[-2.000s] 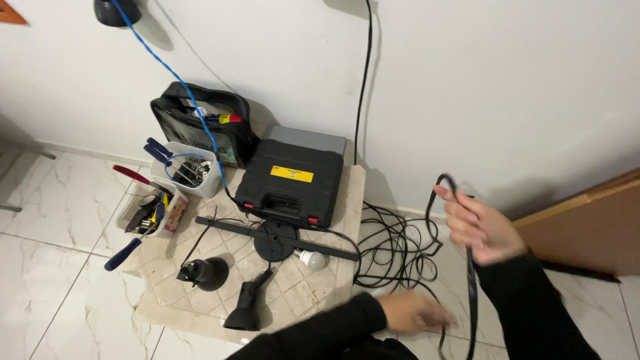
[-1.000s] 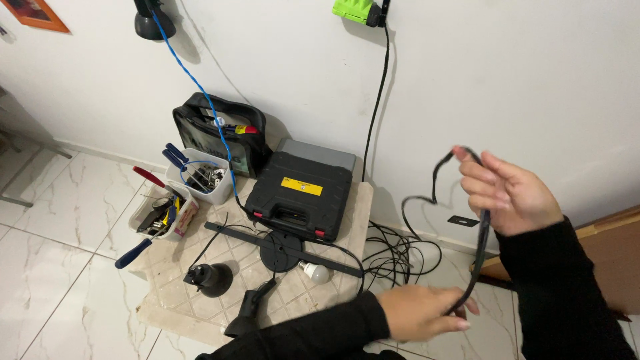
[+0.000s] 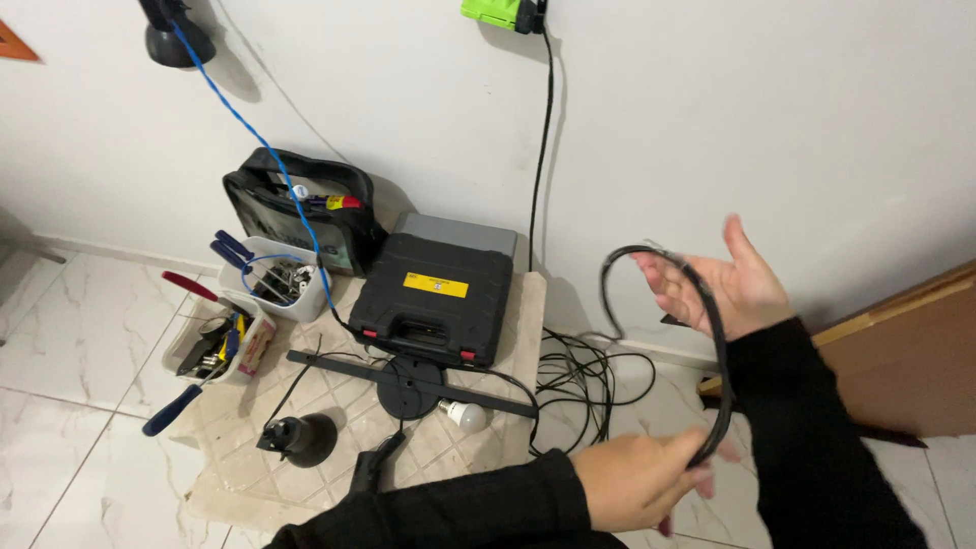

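Loops of black electrical cable (image 3: 717,335) stretch between my two hands. My left hand (image 3: 644,476) is closed around the lower end of the loops. My right hand (image 3: 720,290) is at the upper end, thumb spread and fingers loosely curled, with the cable lying across the palm. From the upper loop a strand runs down toward a tangle of black cable (image 3: 587,381) on the floor. Left of my hands, a black lamp bar with a round base (image 3: 410,387) lies on a tile-patterned surface, with a white LED bulb (image 3: 467,416) and a black lamp head (image 3: 309,440) beside it.
A black tool case (image 3: 435,301) and a dark clear-sided bag (image 3: 305,206) stand near the wall. Two plastic tubs (image 3: 255,358) hold tools and small parts. A blue cord (image 3: 252,130) and a green device's black cable (image 3: 543,152) hang ahead. A brown wooden panel (image 3: 907,358) stands right.
The cable between my hands now forms a thicker, multi-strand bundle. My right hand, closed on the cable one second ago, has spread its fingers and thumb.
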